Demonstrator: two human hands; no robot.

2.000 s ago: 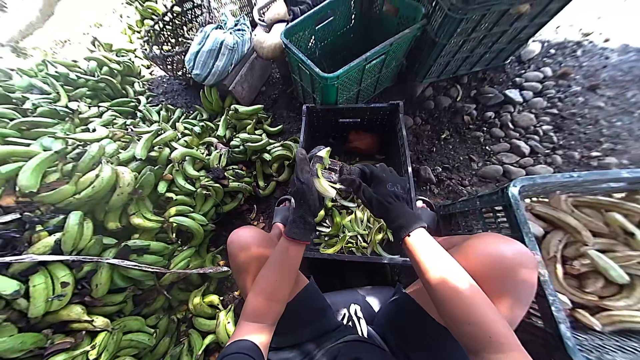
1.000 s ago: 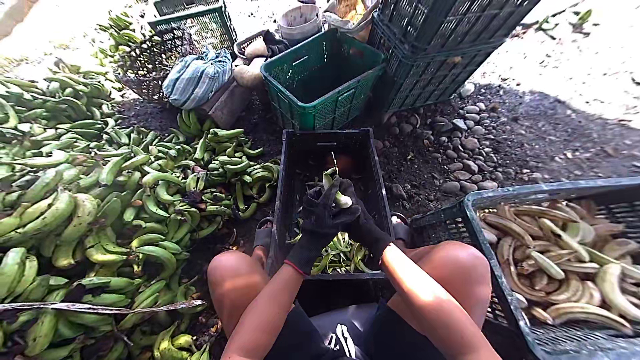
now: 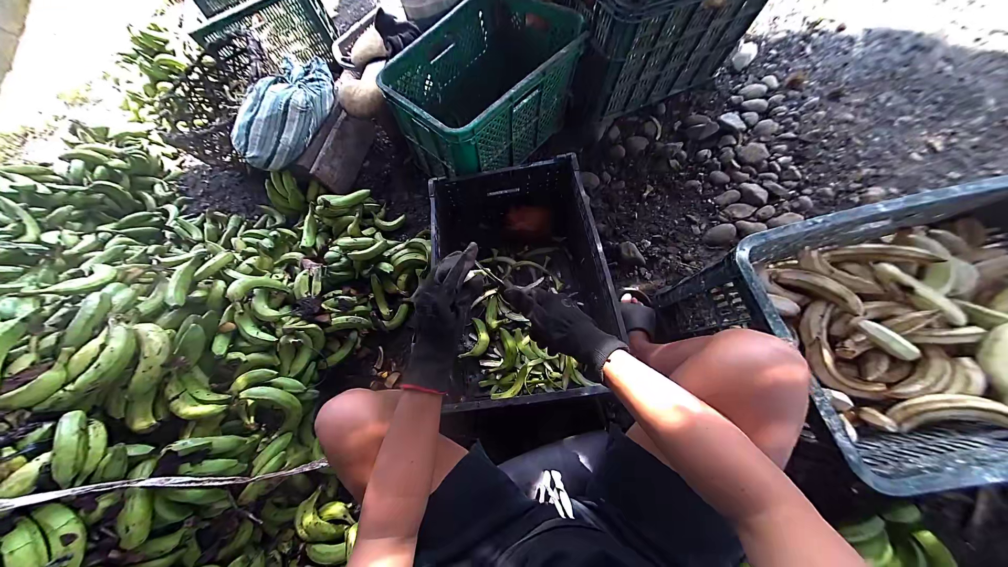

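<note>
My left hand (image 3: 447, 303), in a dark glove with a red cuff edge, is over the left side of a black plastic crate (image 3: 596, 260), fingers pointing up. My right hand (image 3: 563, 321), in a matching glove, is over the crate's middle, its fingers toward the left hand. A thin pale item shows between the two hands, too small to name, and whether either hand grips it is unclear. Green plantain peels (image 3: 524, 362) lie in the crate below, and a blurred reddish thing (image 3: 529, 222) is near its far end.
Green plantains (image 3: 150, 354) are heaped at the left. Peeled plantains (image 3: 890, 339) fill part of a crate (image 3: 858, 216) at the right. Ahead are a green crate (image 3: 472, 134), stacked dark crates (image 3: 654, 63), a tied striped sack (image 3: 283, 118) and stones (image 3: 752, 153) on soil.
My hands, close together around a partly peeled plantain one second ago, are now apart, and that plantain no longer shows in them. Another pale, thick piece appears at the right crate's edge.
</note>
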